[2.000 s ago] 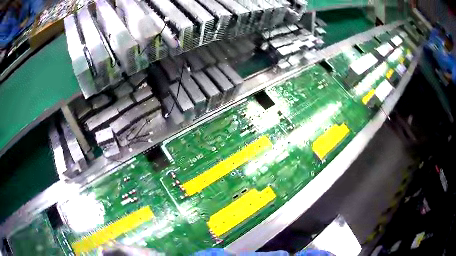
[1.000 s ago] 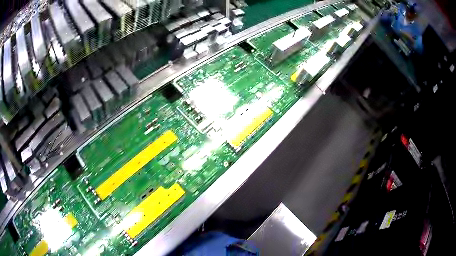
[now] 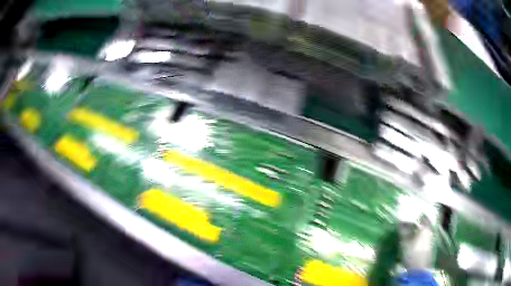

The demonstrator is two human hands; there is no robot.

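The view is strongly blurred. Green circuit boards (image 3: 252, 167) lie in a row along the metal-railed line. Yellow strips (image 3: 224, 179) lie on them. A pale, blurred shape with blue below it, which looks like my gloved right hand (image 3: 417, 246), is over the boards at the lower right. Its fingers and anything in it cannot be made out. My left hand is not in view; only a bit of blue shows at the bottom edge.
Blurred silver heatsinks (image 3: 414, 134) stand behind the far rail (image 3: 336, 139). Larger pale blocks (image 3: 358, 28) are above them. The near rail (image 3: 129, 223) curves along the lower left. A dark floor area lies beyond it. Blue clothing shows at the top right.
The view has swung toward the left part of the line and blurred. The white panel and dark bins at the right have left the picture. A pale hand-like shape has appeared at the lower right.
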